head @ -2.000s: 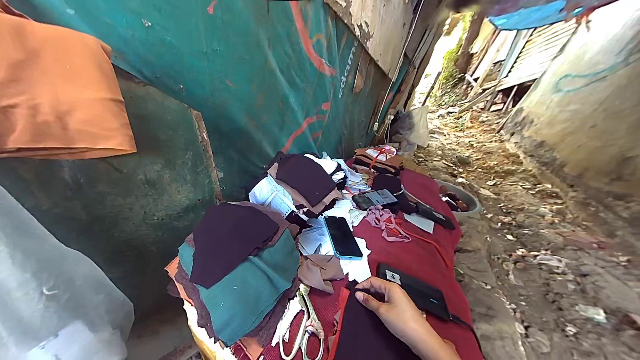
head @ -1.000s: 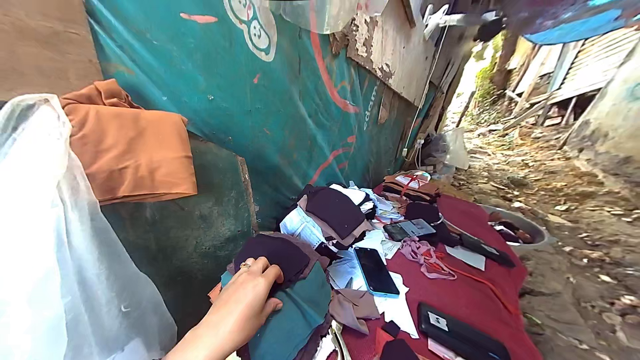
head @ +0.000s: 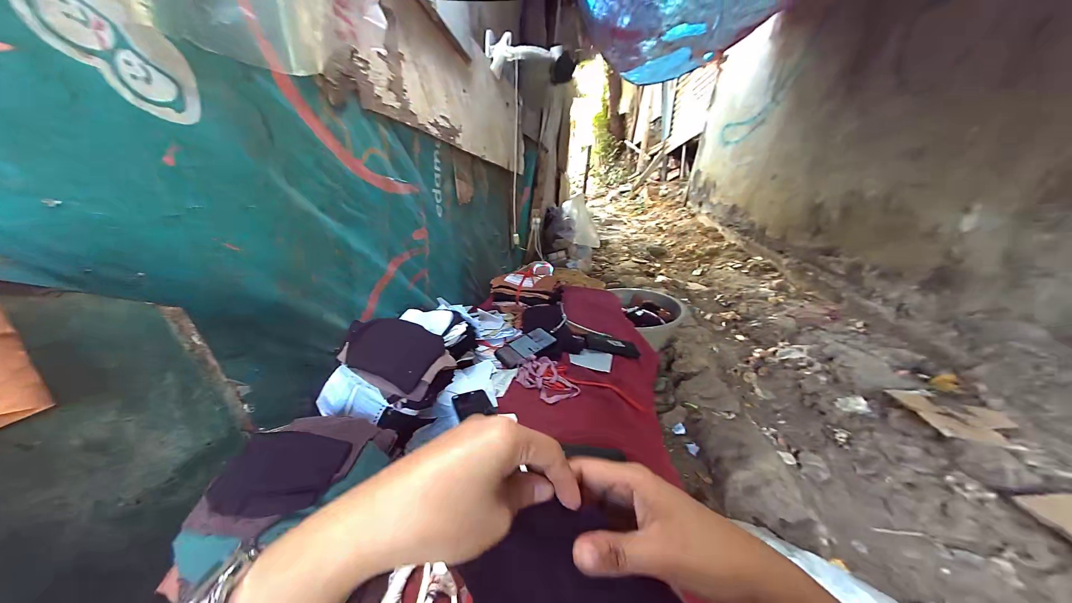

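Note:
My left hand (head: pixel 502 490) is curled, its thumb close to its fingers, with a ring on one finger. Beside it, my right hand (head: pixel 628 523) has its thumb apart from bent fingers. Both are over a dark piece of cloth (head: pixel 544 557) at the bottom middle; whether either one grips an edge of it is hidden. Light-coloured scissor handles (head: pixel 427 582) show below my left forearm. Left of that arm lies a stack of dark, mauve and teal cloth pieces (head: pixel 280 473). Past my hands, a phone (head: pixel 473 404) is partly covered by the left one.
Red cloth (head: pixel 615 419) covers the work surface. Farther back are another dark cloth pile (head: pixel 394 356), pink strips (head: pixel 546 378), a grey device (head: pixel 525 347), a black case (head: pixel 611 344) and a tied bundle (head: pixel 526 285). A basin (head: pixel 670 327) stands at the right, beside the littered dirt path.
My left hand has left the teal and dark cloth stack and is now beside my right hand over the dark cloth. My right hand, unseen one second ago, is back in sight. The view has swung right.

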